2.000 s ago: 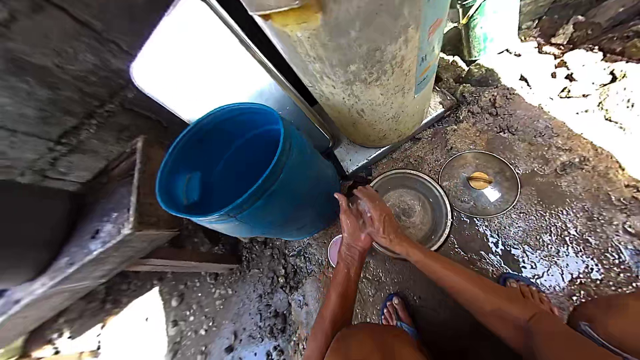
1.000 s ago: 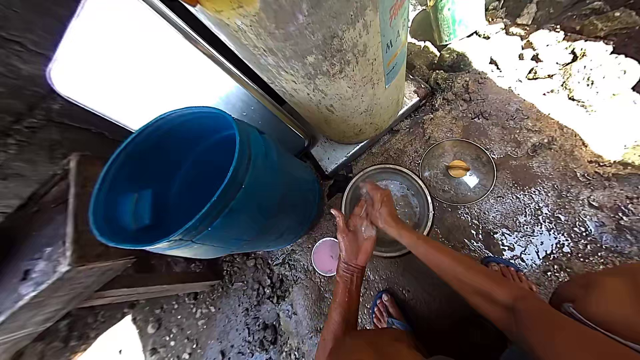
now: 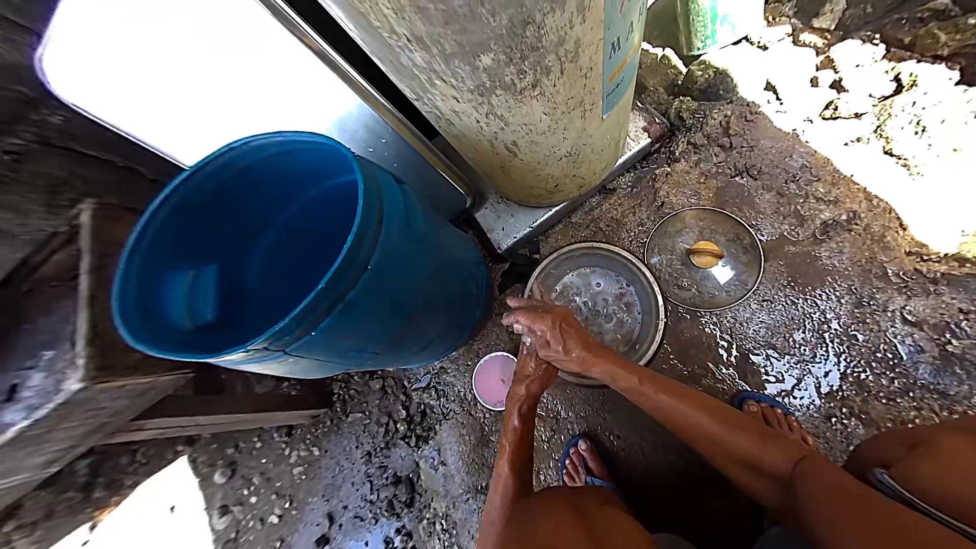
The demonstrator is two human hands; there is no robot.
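Observation:
My right hand (image 3: 560, 332) lies across my left hand (image 3: 536, 366), rubbing range over the left edge of a metal basin (image 3: 653, 305). Both hands look wet, with whitish suds on the skin. The left hand is partly hidden under the right, so its fingers are hard to make out. Sudsy water (image 3: 598, 301) fills the bottom of the basin. Just left of my left wrist, a small round container with pink contents (image 3: 494, 380) sits on the ground. A clear glass lid with a yellowish knob (image 3: 706, 255) lies right of the basin.
A large blue plastic drum (image 3: 396, 282) stands open-topped on the left, beside a wooden frame (image 3: 99, 396). Behind it are a shiny metal panel (image 3: 366, 130) and a big stained container (image 3: 526, 99). Rocks (image 3: 709, 80) border the wet ground at the upper right. My sandalled feet are close below.
The right hand has moved from beside the left hand's palm to lie across it. More of the suds in the basin now shows.

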